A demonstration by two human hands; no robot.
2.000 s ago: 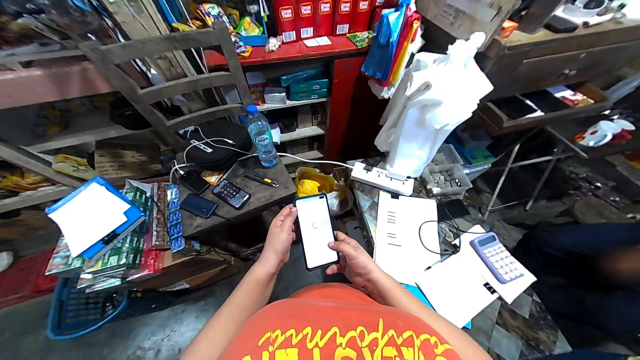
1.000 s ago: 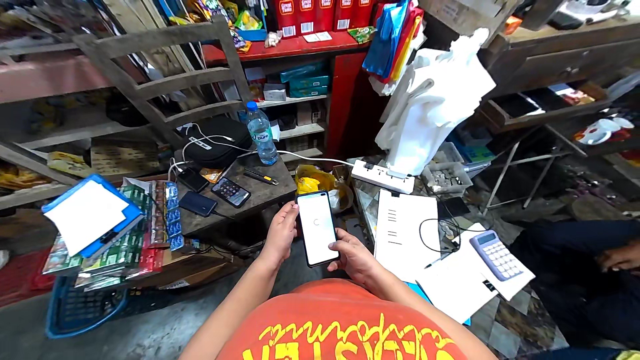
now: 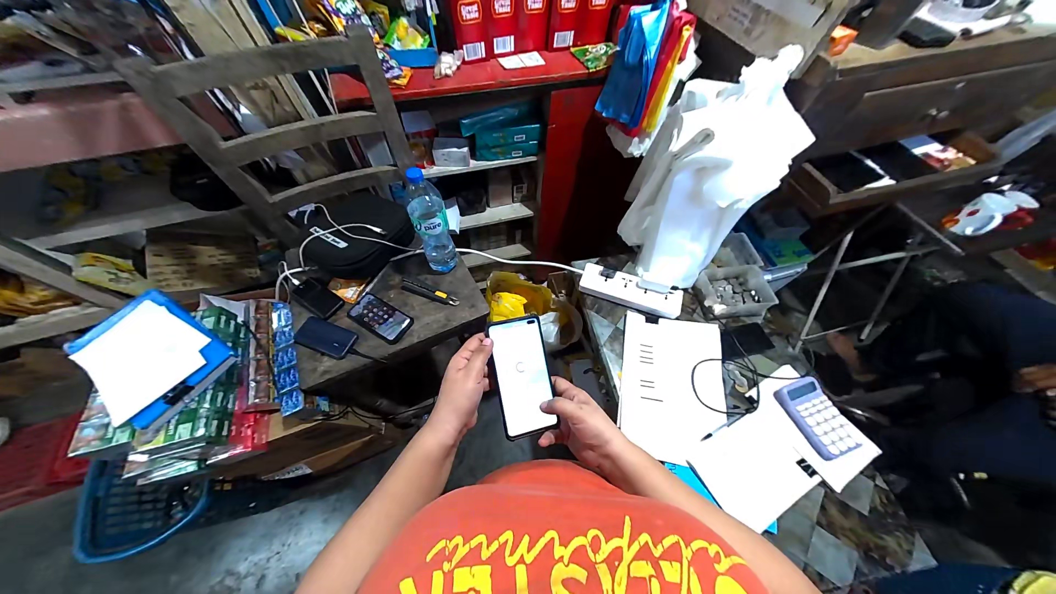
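Note:
Between my two hands is a smartphone [image 3: 521, 379] with a bright, nearly blank screen showing a small circle. My left hand [image 3: 464, 384] grips its left edge. My right hand [image 3: 582, 421] supports the lower right edge, its thumb over the screen's lower right corner. To the left, on a wooden chair seat [image 3: 450, 318], lie a second smartphone [image 3: 379, 318], a dark power bank or phone [image 3: 326, 337], a utility knife [image 3: 430, 291], a black case [image 3: 355, 235] and an upright water bottle [image 3: 431, 223]. On the right are printed papers [image 3: 670, 388] and a calculator [image 3: 817, 417].
A white power strip [image 3: 630, 290] sits beyond the papers, beside white plastic bags [image 3: 709, 173]. Sachet packs and a blue clipboard [image 3: 157, 359] are at left, above a blue basket [image 3: 136, 511]. A person's dark-clothed legs [image 3: 982, 379] are at far right. A pen [image 3: 716, 431] lies on the papers.

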